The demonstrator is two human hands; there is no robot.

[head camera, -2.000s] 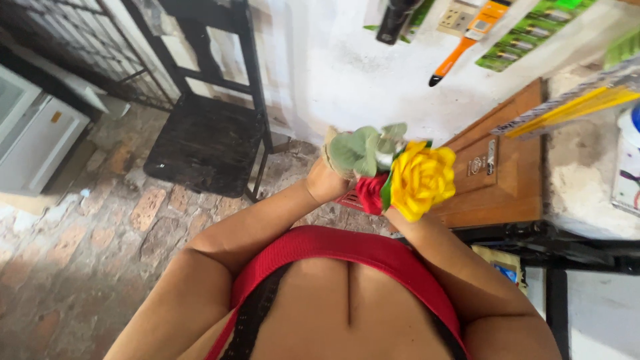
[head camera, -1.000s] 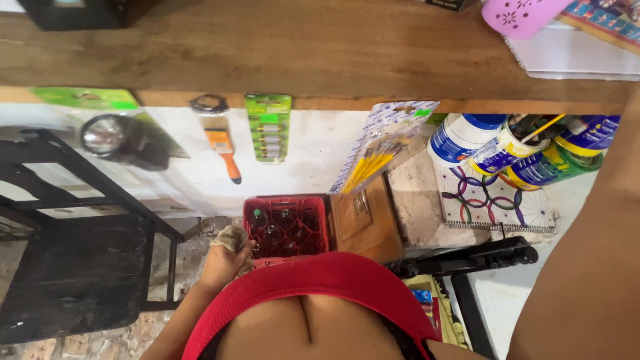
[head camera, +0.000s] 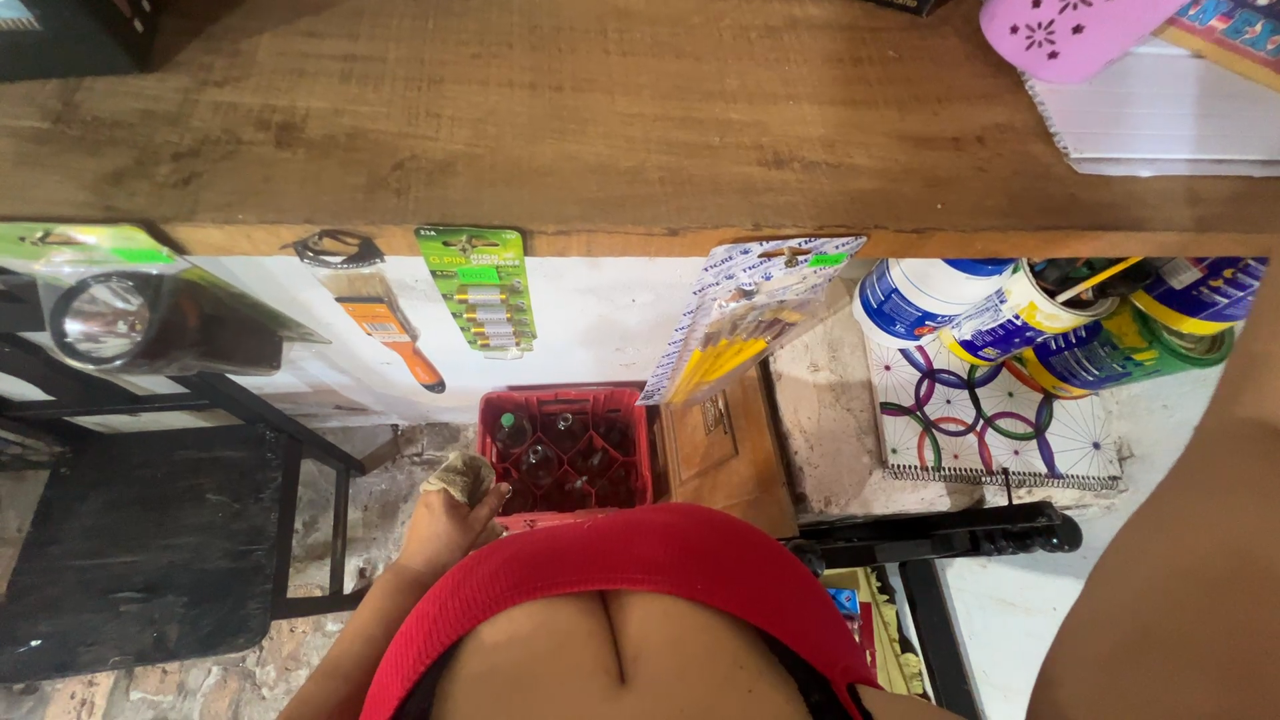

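My left hand (head camera: 447,522) is low, left of centre, with its fingers closed around a crumpled greyish-beige cloth (head camera: 463,478). Just right of it stands a red plastic crate (head camera: 647,450) with several dark glass bottles in its cells, one with a green cap. My right hand is outside the picture; only the raised right arm shows at the right edge, so what that hand holds cannot be seen.
A wooden shelf (head camera: 600,130) spans the top. From its edge hang a packaged flashlight (head camera: 110,315), a paintbrush (head camera: 385,325), a battery pack (head camera: 483,300) and packaged yellow-handled brushes (head camera: 740,320). A black chair (head camera: 150,540) stands left; paint containers (head camera: 930,300) and a spiral notebook (head camera: 1000,420) lie right.
Two seconds ago both hands were together by a yellow and a red artificial flower and grey-green leaves; these are now out of view. The right arm has risen to the right edge. The view has shifted.
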